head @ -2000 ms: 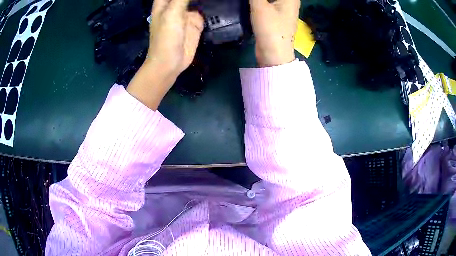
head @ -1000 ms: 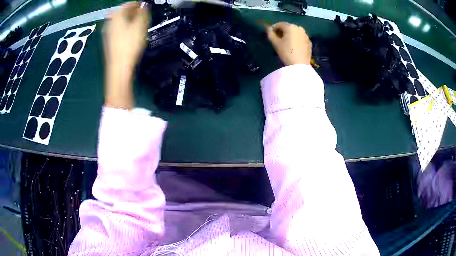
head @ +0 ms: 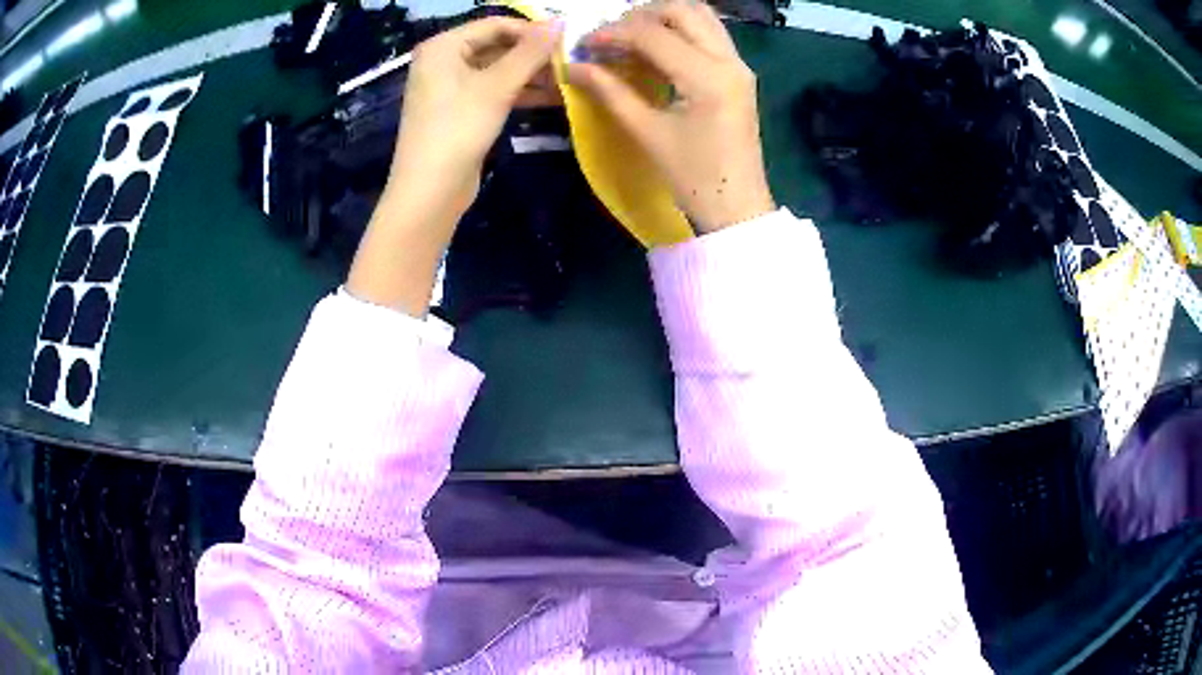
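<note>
My right hand (head: pixel 679 106) holds a bent yellow label backing sheet (head: pixel 609 158) near the top centre. The sheet's white end shows between the hands at the top edge. My left hand (head: pixel 461 119) has thumb and finger pinched together at the sheet's left edge; whether a label is between them cannot be told. Behind and below the hands lies a heap of labelled black plastic parts (head: pixel 356 145), some with white strips. My hands hide part of this heap.
A second black heap (head: pixel 936 145) lies at the right. Foam pad sheets (head: pixel 99 251) lie at the left, another (head: pixel 1081 185) at the right. Spare label sheets (head: pixel 1131 330) hang over the right bench edge. A dark crate with reddish wires (head: pixel 125 567) stands lower left.
My hands were apart, the left over the heap's left side. Now they are together at top centre, with the yellow sheet raised in the right hand.
</note>
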